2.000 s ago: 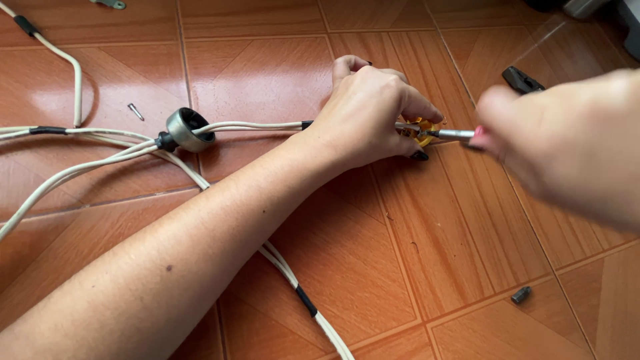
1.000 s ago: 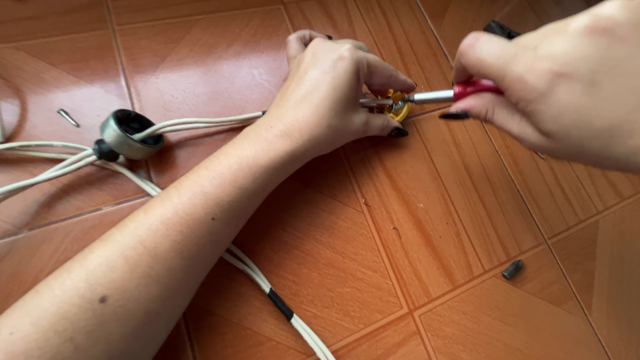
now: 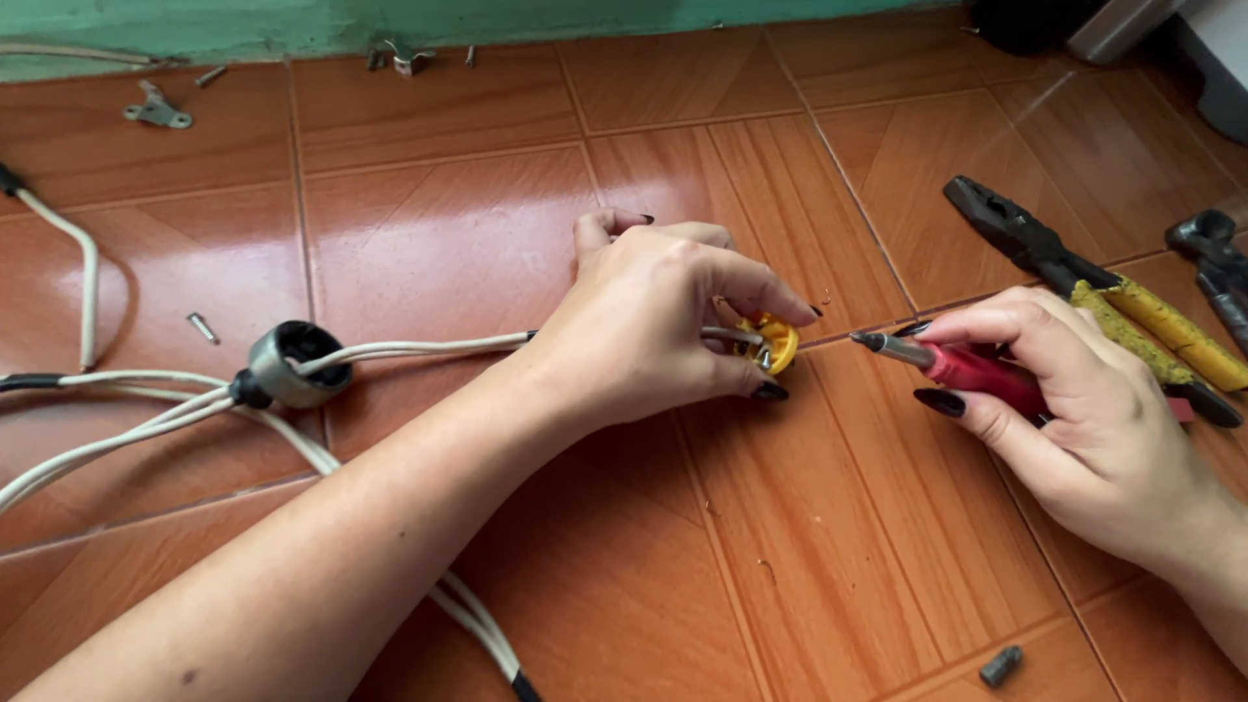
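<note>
My left hand (image 3: 673, 312) grips a small yellow plastic electrical fitting (image 3: 780, 343) between thumb and fingers, low over the floor. Metal contacts show inside it, and a white wire end reaches them. White cables (image 3: 439, 346) run from under this hand to a round grey metal-looking housing (image 3: 300, 366) with a dark inside, lying at the left. My right hand (image 3: 1053, 400) is closed around the red handle of a screwdriver (image 3: 902, 351). Its dark tip points left, a short way from the yellow fitting and apart from it.
Combination pliers with yellow grips (image 3: 1092, 283) and another dark tool (image 3: 1214, 263) lie at the right. A small screw (image 3: 202, 327), a metal bracket (image 3: 158, 109) and a dark cylindrical piece (image 3: 1001, 666) rest on the tiled floor (image 3: 848, 546). A green wall (image 3: 487, 24) borders the back.
The screwdriver tip was at the yellow fitting; my right hand has drawn it back to the right, away from the fitting. My left hand still holds the fitting. The view has shifted.
</note>
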